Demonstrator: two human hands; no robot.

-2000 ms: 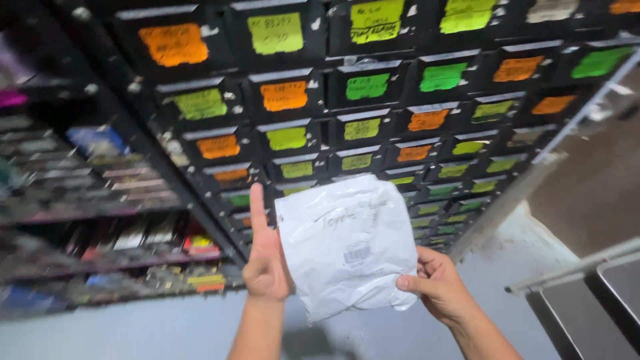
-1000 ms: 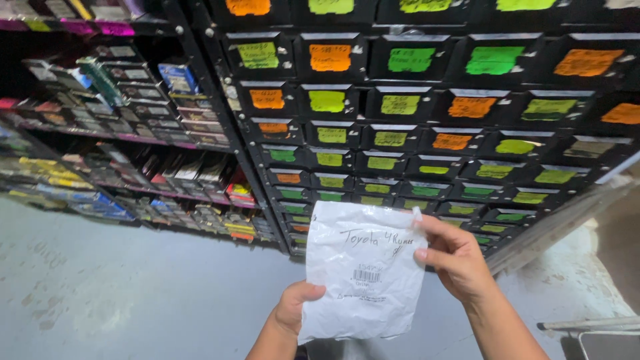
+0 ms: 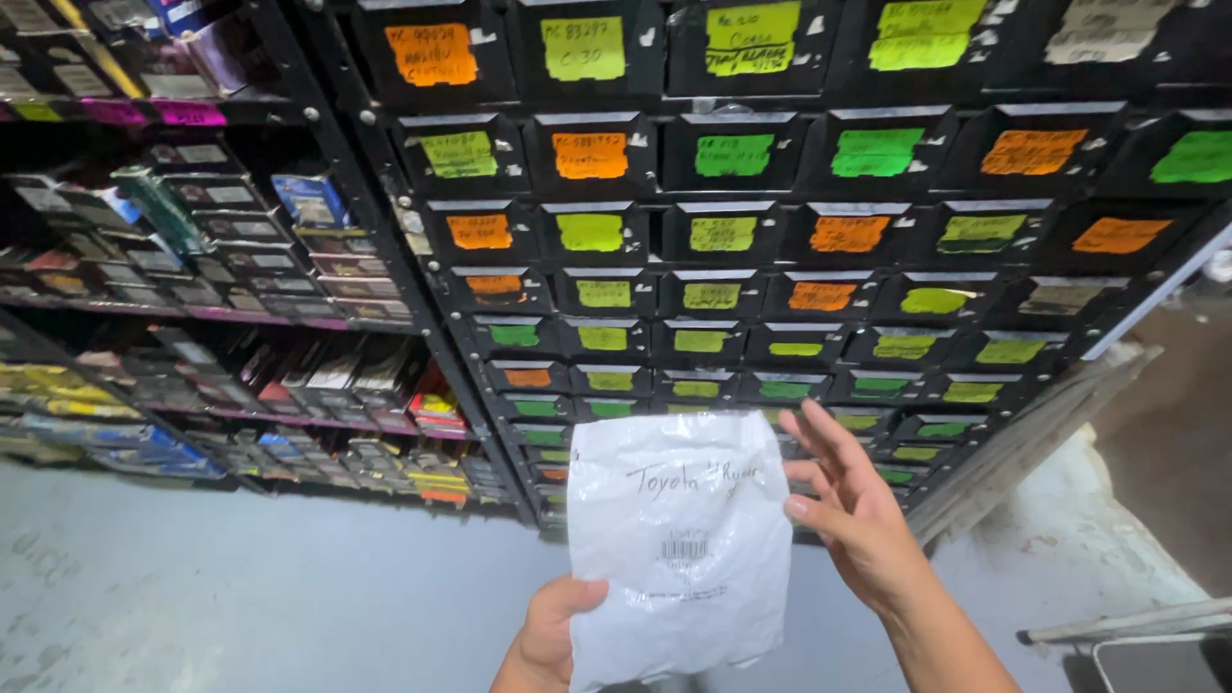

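A white plastic packet (image 3: 679, 616) bearing handwriting and a barcode hangs upright in front of a wall of small black drawers. My left hand (image 3: 553, 626) pinches its lower left edge, thumb on the front and fingers hidden behind. At the packet's upper right edge is my right hand (image 3: 852, 505), its fingers spread and nothing seen between them; whether a fingertip touches the packet I cannot tell. Behind stand the black drawers (image 3: 736, 197) in rows, with orange, yellow-green and green handwritten labels on their fronts.
On the left, black metal shelves (image 3: 221, 313) hold many small boxes, among them a blue box (image 3: 310, 200). A wooden board (image 3: 1035, 433) leans at the right of the drawers. The frame of a metal object (image 3: 1126, 621) stands at the lower right on the pale blue floor (image 3: 289, 587).
My right hand held the packet's upper right corner one second ago and has its fingers spread now. Two seconds ago my left hand had a finger pointing up beside the packet; now it grips the lower left edge.
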